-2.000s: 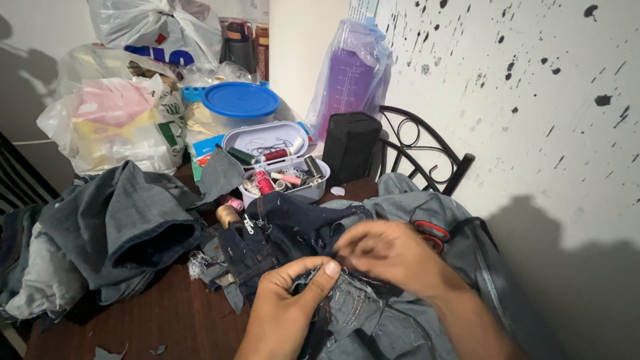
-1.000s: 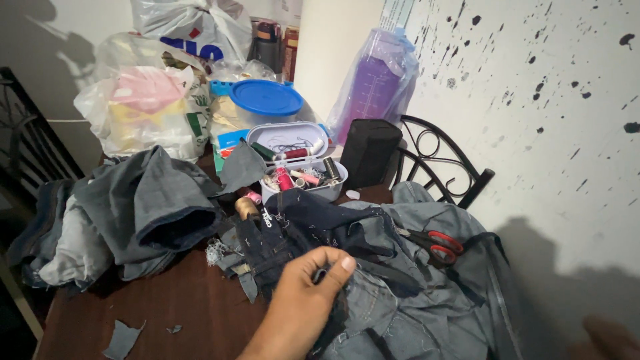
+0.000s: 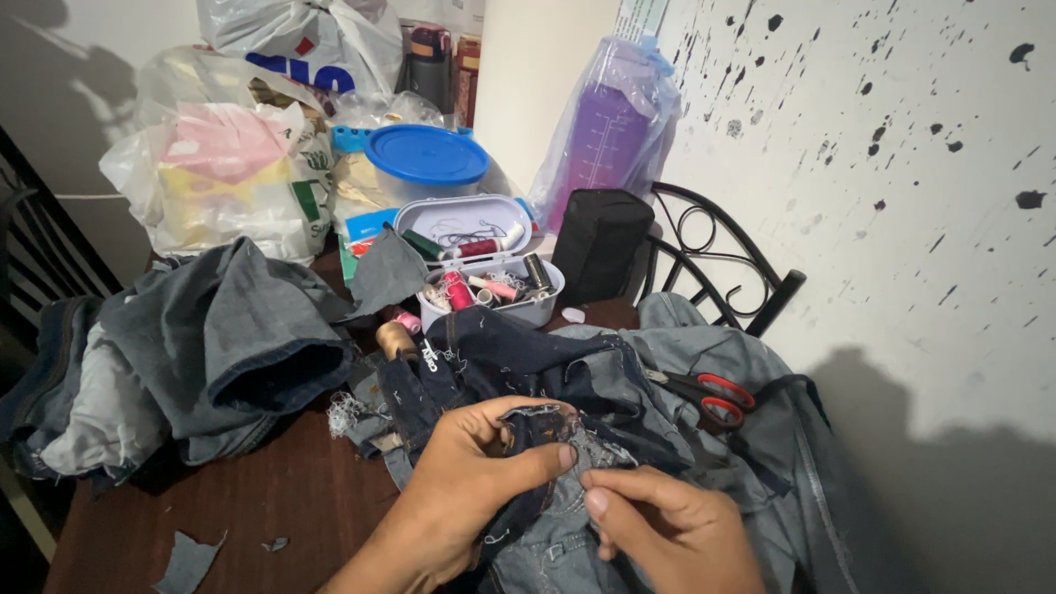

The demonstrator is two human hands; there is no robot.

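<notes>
Dark and grey-blue denim cloth point(image 3: 569, 363) lies bunched in front of me. A frayed folded edge of it is pinched between thumb and fingers of my left hand point(image 3: 470, 487). Close to its right, my right hand point(image 3: 668, 528) has thumb and forefinger pressed together at the frayed edge; whether a needle or thread is between them is too small to tell. Red-and-black-handled scissors point(image 3: 714, 400) rest on the denim to the right, slightly apart. Behind the cloth stands an open lilac sewing box point(image 3: 536, 309) with several thread spools. A tan thread spool point(image 3: 396, 340) lies beside the denim.
More grey denim point(image 3: 223, 330) is heaped at left. Denim scraps point(image 3: 190, 561) lie on the brown table point(image 3: 313, 495). Behind are plastic bags point(image 3: 239, 181), a blue-lidded tub point(image 3: 427, 154), a black case point(image 3: 601, 243) and a bagged purple bottle point(image 3: 606, 132). A metal chair point(image 3: 742, 272) stands at right.
My right hand, at the far lower right edge one second ago, is back at the cloth beside my left hand. My left hand stays on the denim.
</notes>
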